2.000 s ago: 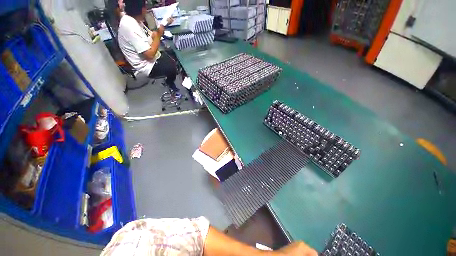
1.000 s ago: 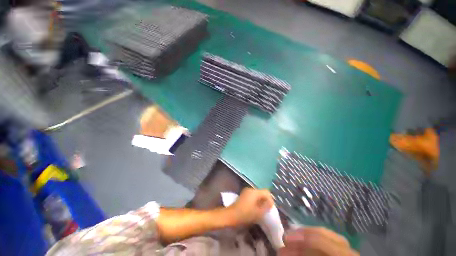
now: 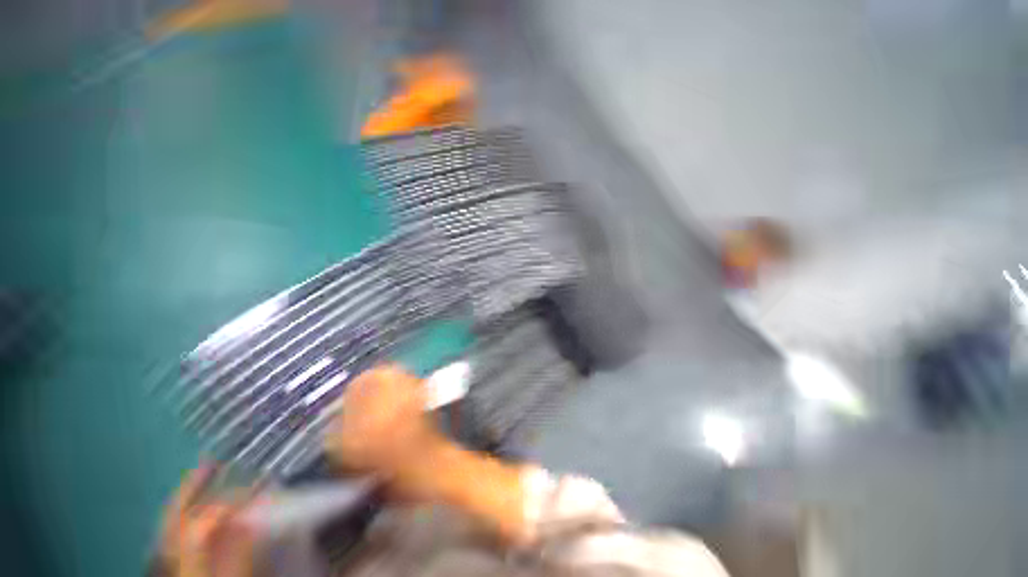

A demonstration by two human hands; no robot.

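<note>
The picture is heavily blurred. A keyboard (image 3: 287, 355) with pale streaked rows lies on the green-topped table in front of me. My right hand (image 3: 383, 415) is over its near right edge, fingers bunched; whether it holds anything is too blurred to tell. A small white patch (image 3: 449, 384) shows just right of it. My left hand (image 3: 209, 530) is low at the bottom left, partly cut off by the edge. A pale sheet (image 3: 299, 507) runs from it towards my right forearm and seems held in it.
The green table (image 3: 147, 225) fills the left. Ribbed grey-black keyboard stacks (image 3: 468, 214) stand beyond the keyboard, with another ribbed dark piece (image 3: 524, 378) nearer. An orange object (image 3: 426, 96) is behind them. Grey floor (image 3: 631, 417) and a blurred pale area lie to the right.
The view has swung right; the far stack, ribbed panel and blue bins have left the picture. Keyboard stacks at the right have come in. My right hand is now over the keyboard's near side.
</note>
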